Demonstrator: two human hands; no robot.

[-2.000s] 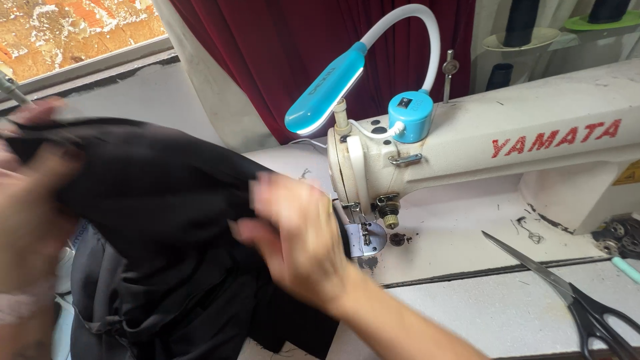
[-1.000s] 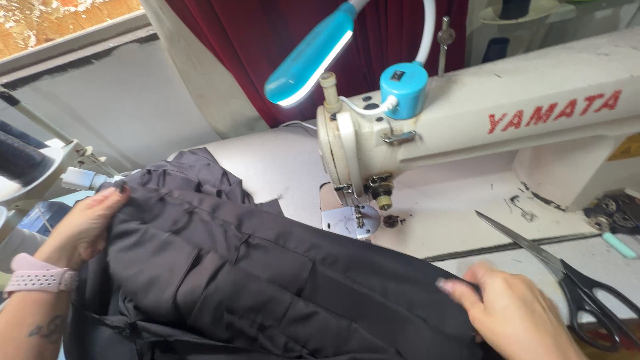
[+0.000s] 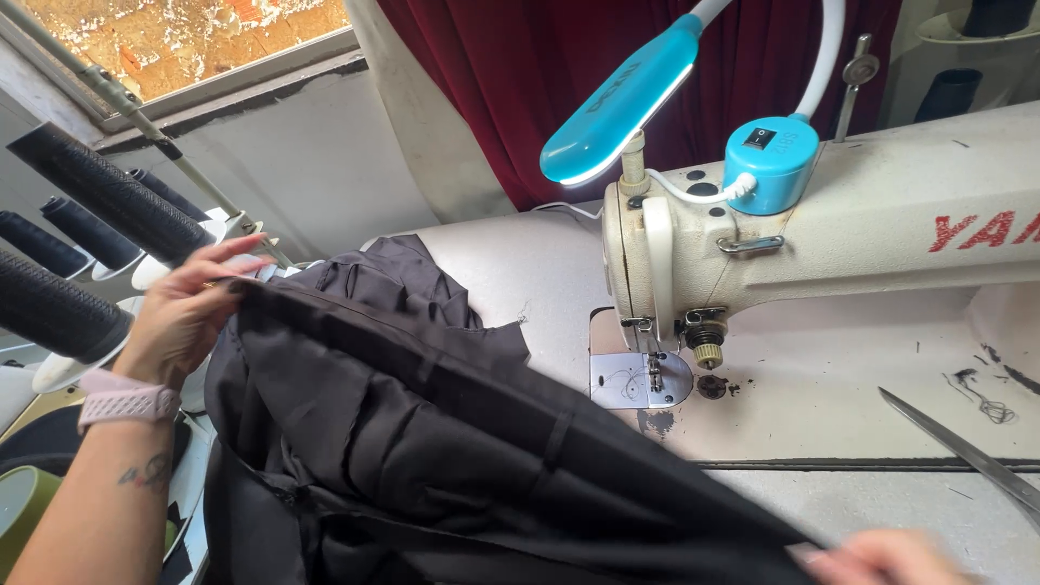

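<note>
A black fabric garment [image 3: 487,439] with a long folded band and small loops stretches across the lower view. My left hand [image 3: 191,305] grips one end of the band at the left. Blurred at the bottom right, my right hand [image 3: 877,556] holds the band's other end. Behind the taut edge stands a white Yamata sewing machine [image 3: 861,227]; its presser foot [image 3: 655,372] is over the metal needle plate [image 3: 617,382], and no fabric lies under it. A lit blue lamp [image 3: 617,101] hangs over the machine head.
Scissors [image 3: 959,447] lie at the right, near loose thread scraps [image 3: 987,402]. Large black thread cones [image 3: 114,191] on a stand are at the left, close to my left hand. A dark red curtain [image 3: 504,89] hangs behind the table, beside a window [image 3: 195,41].
Two seconds ago the garment was bunched between both hands, my right hand beside the needle area. That hand has moved right and down, and the band is now stretched out. The view has shifted left.
</note>
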